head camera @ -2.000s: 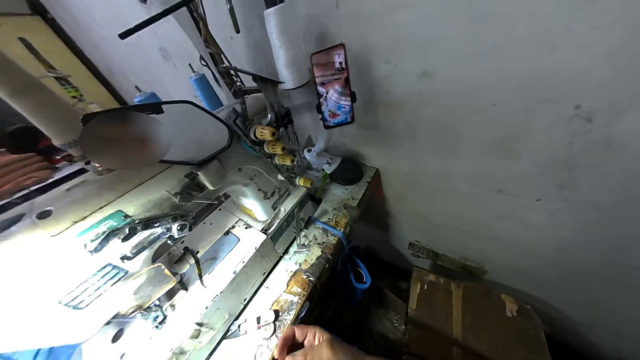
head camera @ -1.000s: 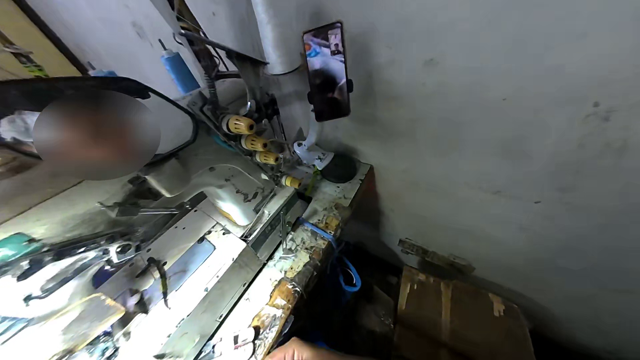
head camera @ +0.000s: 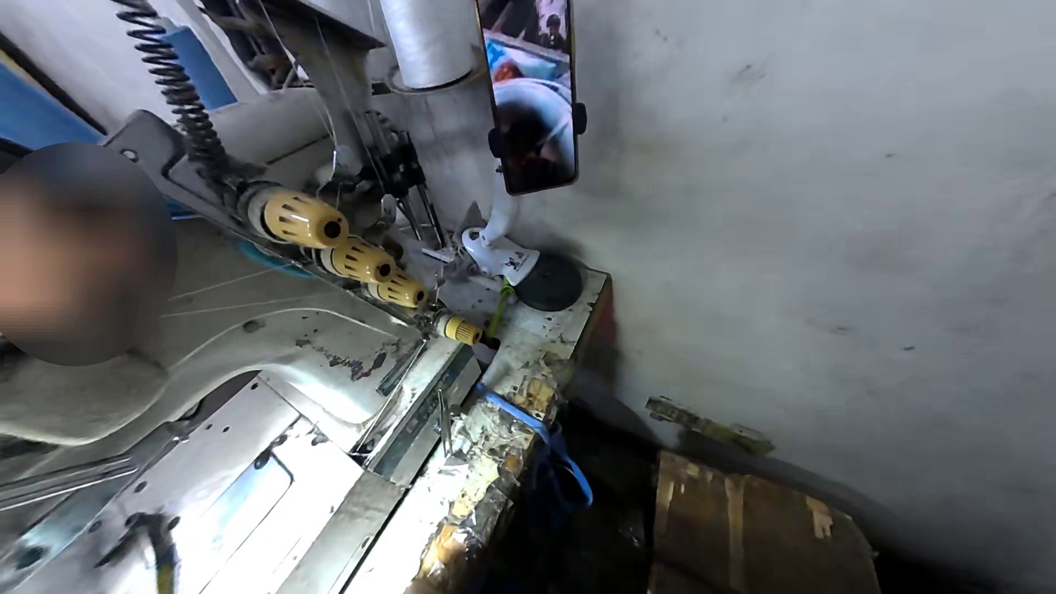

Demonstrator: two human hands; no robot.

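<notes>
Neither my left hand nor my right hand can be made out. An industrial sewing machine (head camera: 330, 363) fills the left side, its metal bed plate (head camera: 223, 495) brightly lit. Several yellow thread tension knobs (head camera: 305, 219) stand in a slanting row along its arm. A white thread cone (head camera: 427, 41) is above them. At the table's far corner, a smartphone (head camera: 532, 107) with a lit screen sits in a clamp holder, whose white arm rises from a round black base (head camera: 549, 282). A blue strap (head camera: 569, 470) hangs over the table edge.
The worn, tape-covered table edge (head camera: 487, 462) runs diagonally beside the machine. A cardboard box (head camera: 742, 528) lies low at the right, below a wooden piece (head camera: 709, 425) against the grey wall (head camera: 825, 206). A coiled spring cord (head camera: 177, 82) hangs upper left. A blurred patch covers the left edge.
A hand seen at the bottom edge in both earlier frames can no longer be made out. The view has moved closer to the tension knobs and phone. The picture on the phone's screen has changed.
</notes>
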